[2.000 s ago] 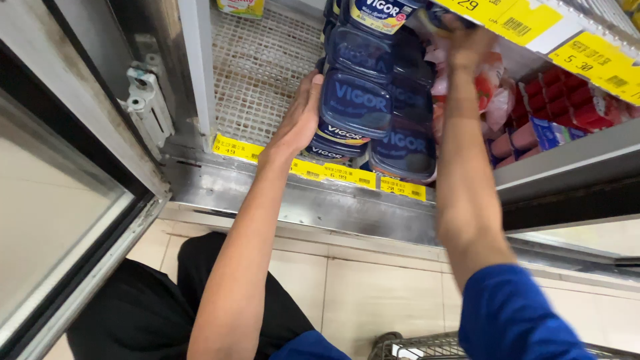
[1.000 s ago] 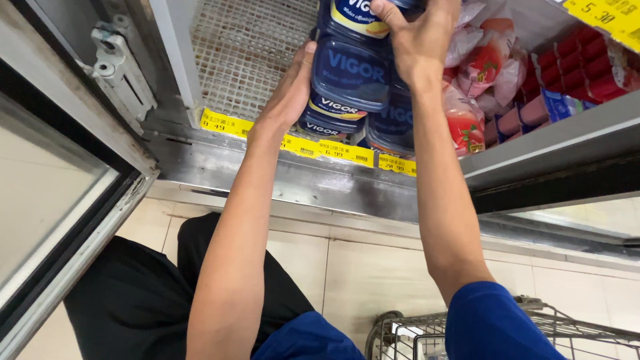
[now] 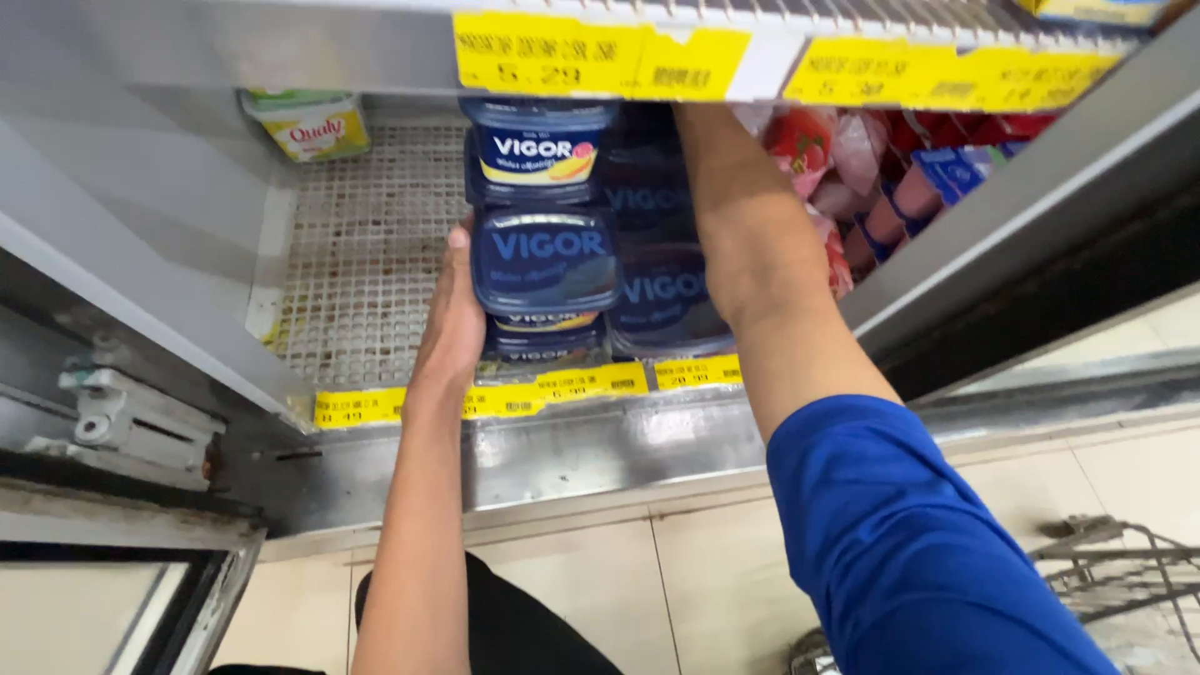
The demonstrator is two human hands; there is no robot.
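My left hand (image 3: 454,314) rests flat along the left side of a stack of dark blue Vigor margarine tubs (image 3: 546,261) at the front of the lower cooler shelf. Behind that stack stands another Vigor tub (image 3: 539,150), its label facing me. Larger dark blue Vigor tubs (image 3: 664,295) sit just to the right. My right arm reaches deep over them, under the upper shelf; the right hand is hidden behind the shelf edge, so what it touches does not show.
A Qualy tub (image 3: 314,127) stands at the back left on the white grid shelf (image 3: 366,253). Red and clear packages (image 3: 816,155) lie to the right. The upper shelf's tagged edge (image 3: 600,61) overhangs. A door frame (image 3: 1050,216) flanks the right, a wire cart (image 3: 1125,562) below it.
My right hand, on the rear tub one second ago, has reached farther back out of sight. My left hand stays beside the front stack. The view has tilted up toward the upper shelf.
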